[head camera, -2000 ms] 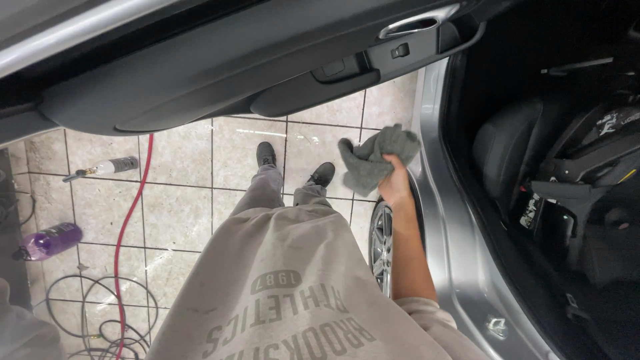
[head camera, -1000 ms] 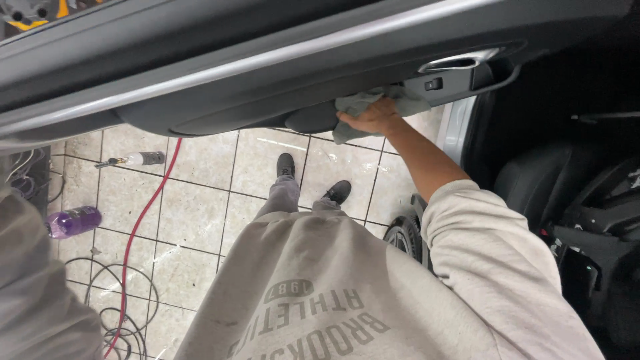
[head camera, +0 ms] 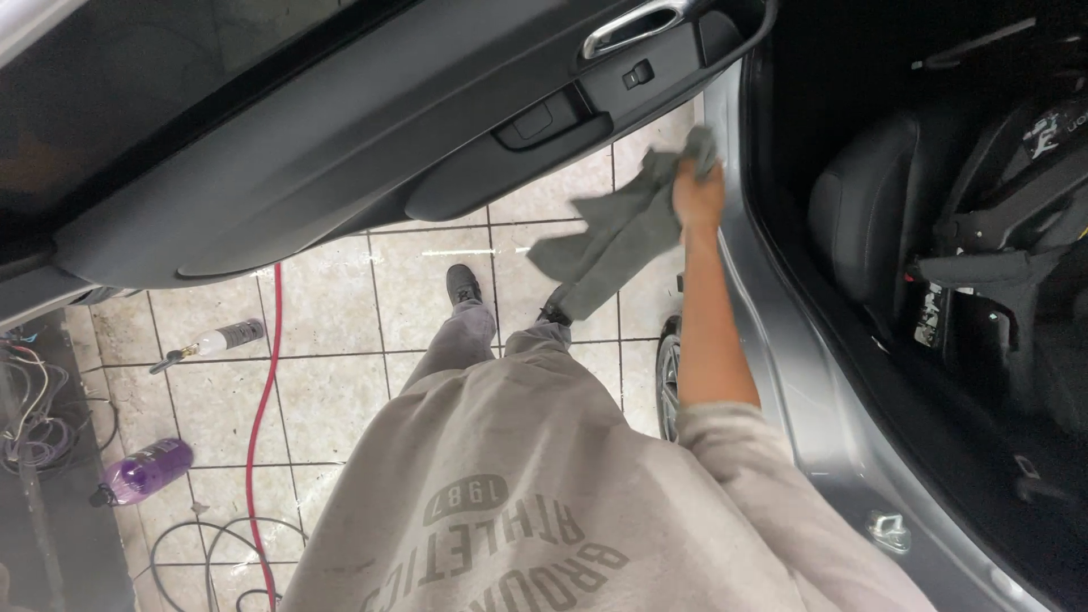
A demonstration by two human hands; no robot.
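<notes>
My right hand [head camera: 699, 194] is closed on a grey-green cloth [head camera: 608, 229], which hangs down to the left of it, slightly blurred. The hand is beside the silver door sill [head camera: 769, 340] of a car, just below the open car door [head camera: 340, 127]. Above and to the left of the hand is the door's armrest with a window switch [head camera: 637, 75] and a chrome inner handle [head camera: 633, 27]. The cloth does not appear to touch the door panel. My left hand is out of view.
A black seat [head camera: 863, 204] and a child car seat [head camera: 1003, 263] are inside the car. On the tiled floor lie a red hose [head camera: 255, 425], a sprayer-type bottle [head camera: 225, 337], a bottle of purple liquid [head camera: 149, 470] and a thin dark cable [head camera: 204, 531]. A wheel [head camera: 669, 382] shows beside my arm.
One second ago my right hand held the bunched cloth against the door panel's lower edge. It has come away from the panel toward the sill, and the cloth now hangs more spread out.
</notes>
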